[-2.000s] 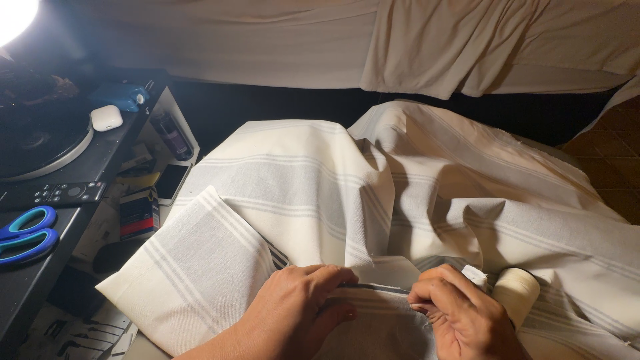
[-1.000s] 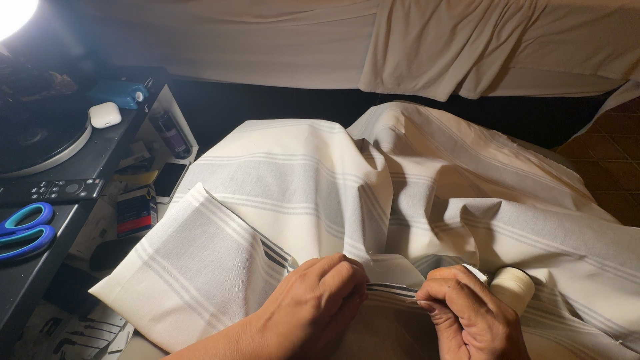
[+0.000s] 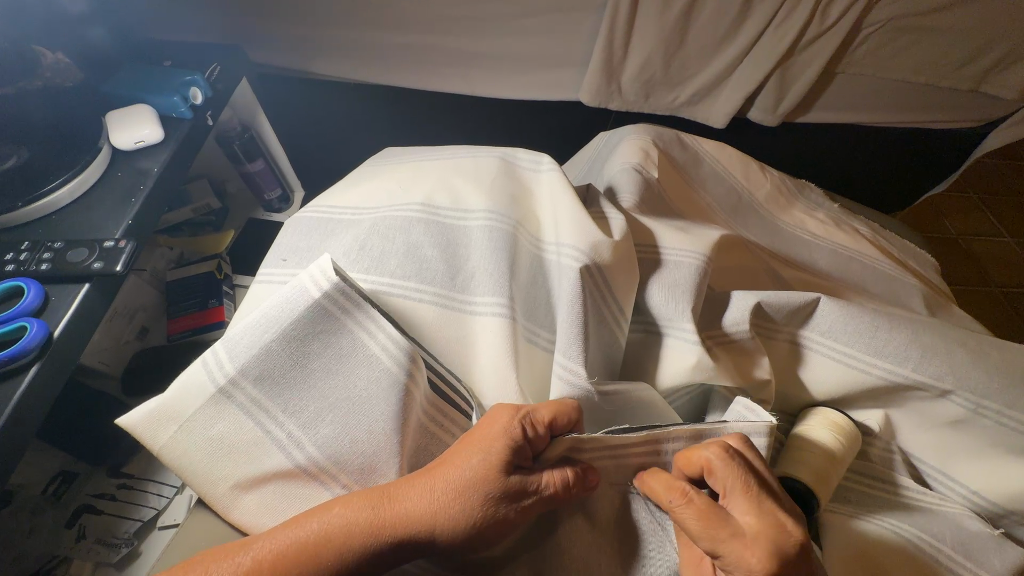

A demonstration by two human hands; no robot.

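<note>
A large cream fabric with grey stripes [image 3: 448, 264] lies draped over my lap. Its folded edge is pinched between the thumb and fingers of my left hand [image 3: 536, 464]. Just right of it, my right hand [image 3: 728, 504] has its thumb and index fingertip together on the cloth a little below the raw edge; whether a needle is between them cannot be made out. A spool of cream thread [image 3: 820, 452] rests on the fabric right beside my right hand. A folded corner of the cloth spreads out to the left of my left hand.
On the dark table at left lie blue-handled scissors [image 3: 22, 324], a remote control [image 3: 68, 256], a white earbud case [image 3: 134, 126] and a turntable [image 3: 56, 180]. Below are shelves with boxes [image 3: 196, 296] and a bottle [image 3: 254, 172]. A pale cloth [image 3: 720, 64] hangs across the back.
The raw fabric edge, low between my hands before, now stands raised and flattened above my right fingers. My left hand has turned, its thumb now pointing right along the cloth.
</note>
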